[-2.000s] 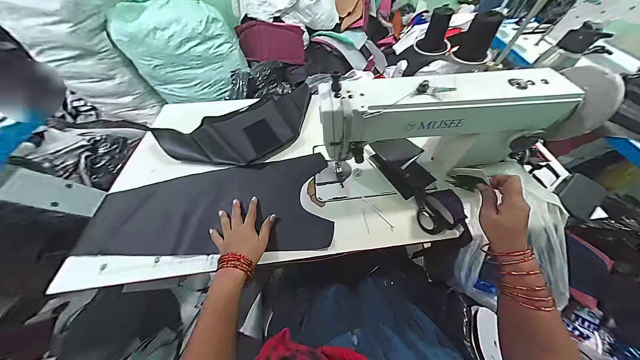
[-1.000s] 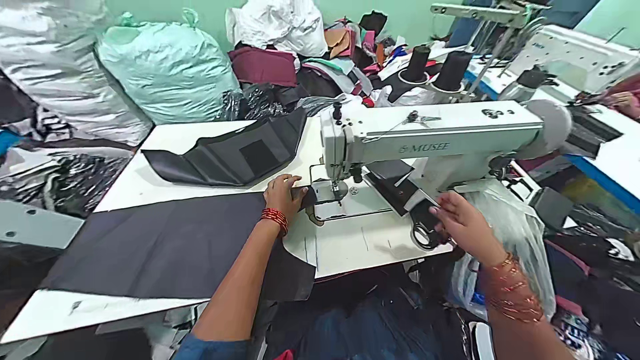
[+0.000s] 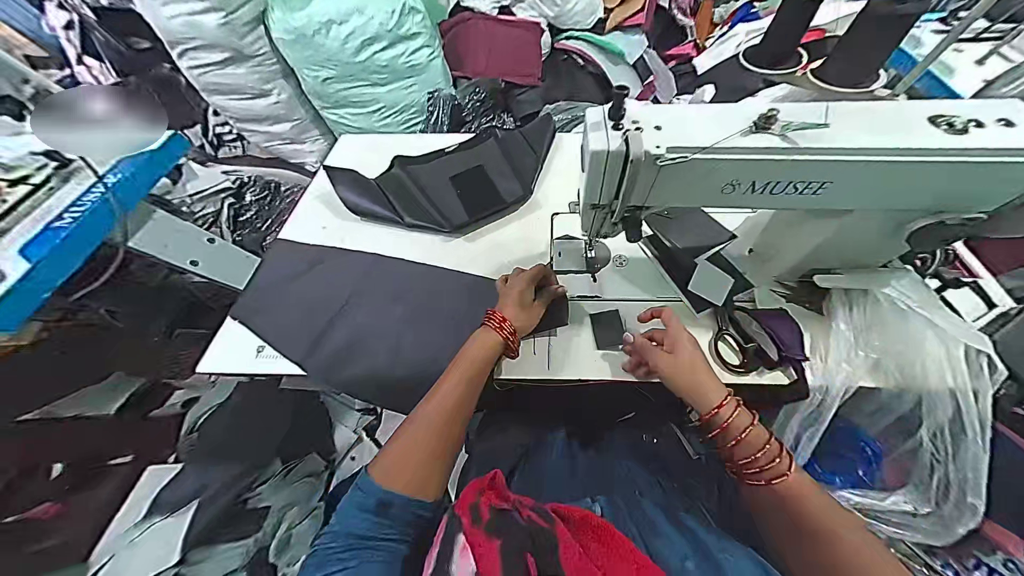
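My left hand (image 3: 528,300) grips the right edge of a large dark fabric panel (image 3: 368,312), just in front of the needle area of a Musee sewing machine (image 3: 768,176). A small dark square patch (image 3: 608,330) lies flat on the white table, right of that hand. Beside the patch my right hand (image 3: 662,352) hovers with fingers apart and nothing held. Black-handled scissors (image 3: 736,344) rest farther right, near several dark pieces and a small pale square (image 3: 710,282). A folded dark piece with a square patch (image 3: 472,188) lies behind the large panel.
Black thread cones (image 3: 864,48) stand behind the machine. Stuffed sacks (image 3: 360,64) and heaped cloth border the white table (image 3: 360,220) at the back. A clear plastic bag (image 3: 904,400) hangs at the right. At the far left is a blue-edged machine part (image 3: 104,216).
My right hand has moved left from the scissors to the small dark patch. My left hand has shifted toward the table's front with the panel's edge. The view has moved closer.
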